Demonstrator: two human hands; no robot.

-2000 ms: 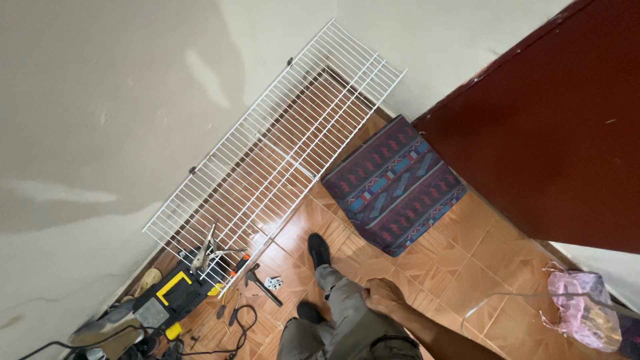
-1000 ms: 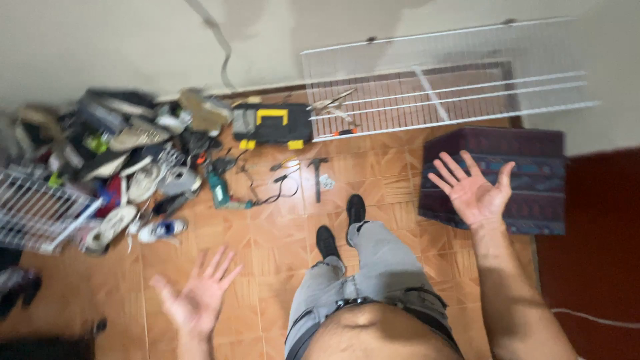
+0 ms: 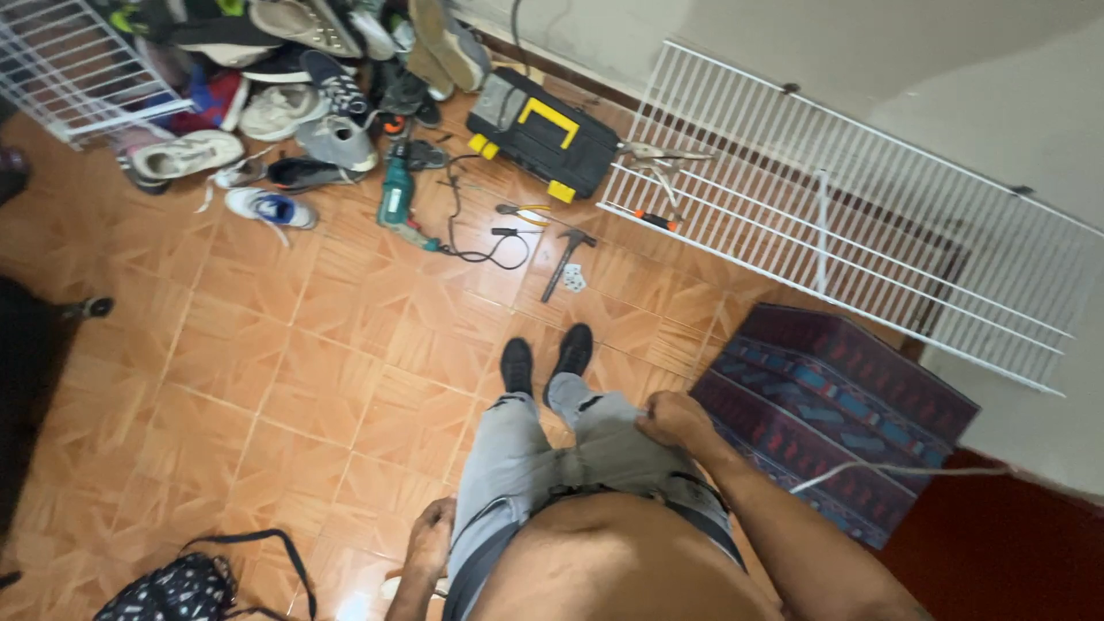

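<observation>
My right hand (image 3: 677,421) hangs beside my right thigh with its fingers curled; nothing shows in it. At the bottom, my left hand (image 3: 433,533) rests by my left thigh, its fingers partly hidden. On the tiled floor beyond my feet lie a claw hammer (image 3: 565,263), yellow-handled pliers (image 3: 524,212), a small dark-handled tool (image 3: 504,231) and a green corded power drill (image 3: 396,203). A white wire shelf (image 3: 821,233) leans along the wall, with an orange-and-black screwdriver (image 3: 655,221) and metal locking pliers (image 3: 660,157) at its left end.
A black toolbox (image 3: 552,125) stands left of the shelf. Shoes (image 3: 280,112) are piled at upper left beside a white wire rack (image 3: 129,112). A patterned, fabric-covered block (image 3: 828,405) is at right, with a pale cable (image 3: 906,469) above it. A strapped bag (image 3: 177,591) lies at lower left.
Both hands were raised with fingers spread one second ago; now they are down beside my thighs. The view has swung left since the earliest frame, bringing in the shoes and wire rack.
</observation>
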